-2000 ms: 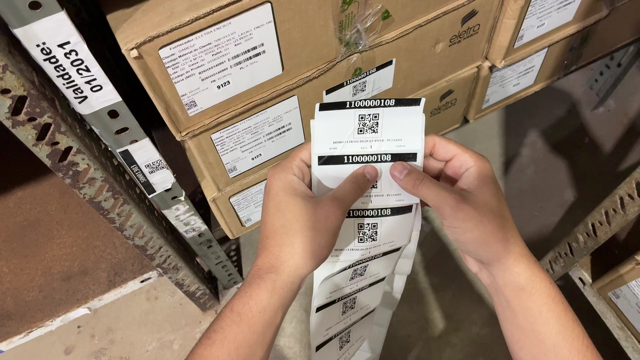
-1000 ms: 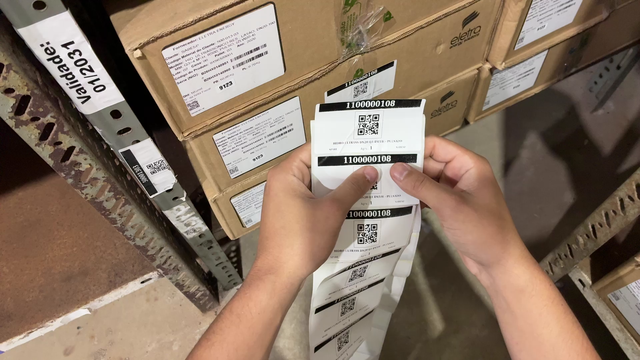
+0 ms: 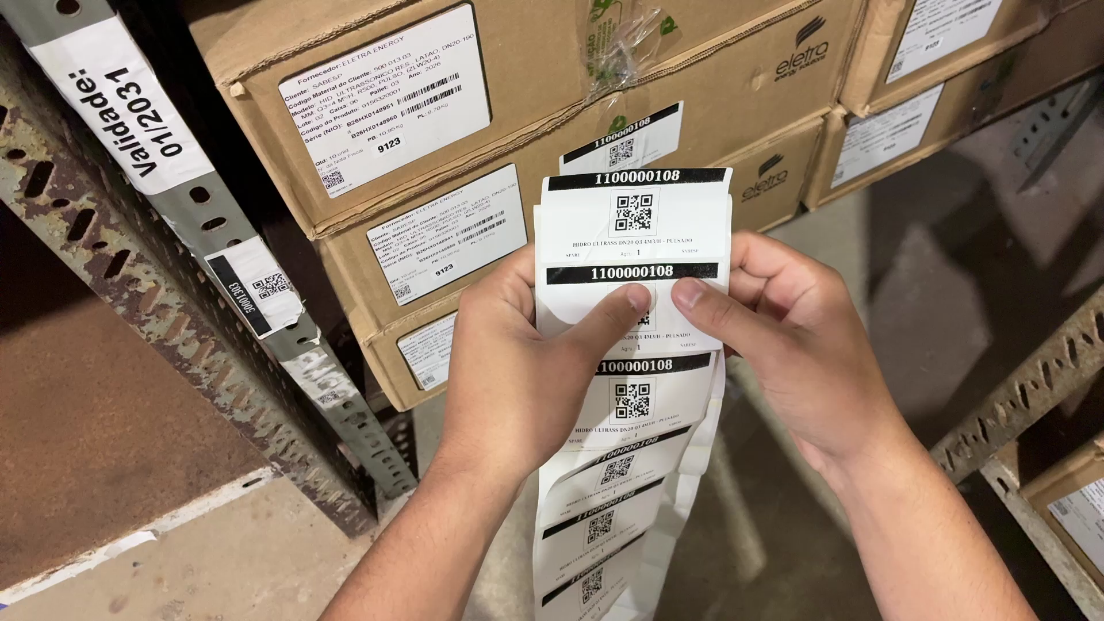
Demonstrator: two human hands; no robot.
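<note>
A long strip of white printed labels (image 3: 634, 401) with black bands and square codes hangs down the middle of the view. My left hand (image 3: 526, 362) grips its left edge near the top, thumb across the second label. At the right edge my right hand (image 3: 798, 345) pinches the same label, its thumb tip close to the left one. The fingers behind the strip are partly hidden. Just beyond the strip's top, a similar single label (image 3: 623, 142) is stuck on a cardboard box (image 3: 733, 95).
Stacked cardboard boxes with white labels fill the back. A perforated metal shelf upright (image 3: 203, 203) stands at the left beside a rusty shelf panel (image 3: 103, 414). Another perforated metal beam (image 3: 1026, 388) runs at the right, near a labelled box (image 3: 1065, 492). Concrete floor shows below.
</note>
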